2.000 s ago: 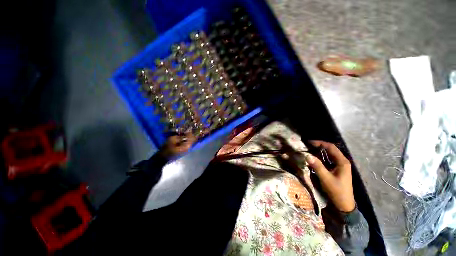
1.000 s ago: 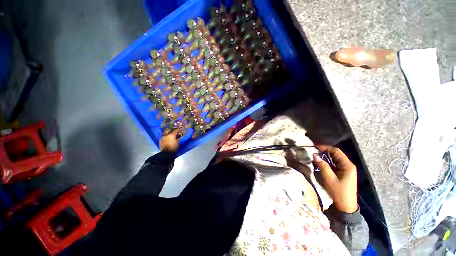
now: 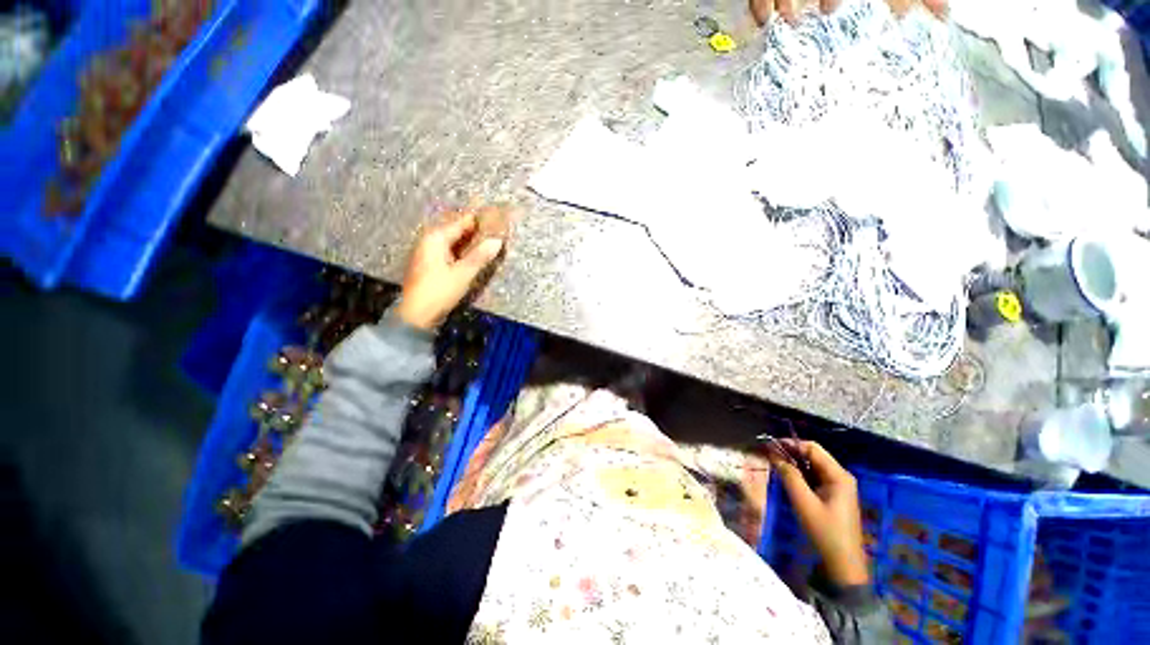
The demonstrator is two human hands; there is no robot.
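Note:
My left hand [image 3: 441,267] is over the speckled grey bench [image 3: 416,88] near its front edge. Its fingers are closed on an orange-brown piece [image 3: 492,229], partly hidden by them. My right hand [image 3: 822,504] is low, just in front of the bench edge above the right side of my lap. Its thumb and fingers pinch something thin and dark with a shiny part [image 3: 784,446]; I cannot tell whether it is a small tool or cord.
A blue crate with rows of pieces [image 3: 271,416] stands below the bench at left. Other blue crates [image 3: 139,189] are at far left and right [image 3: 1015,536]. White sheets [image 3: 681,214], tangled cord [image 3: 870,315], white cups [image 3: 1072,435] and yellow tags [image 3: 1008,306] lie on the bench. Another person's fingers touch the cord.
The view has swung right over the bench. My left hand has left the crate's near edge and is now on the orange-brown piece at the bench. My right hand keeps its pinch.

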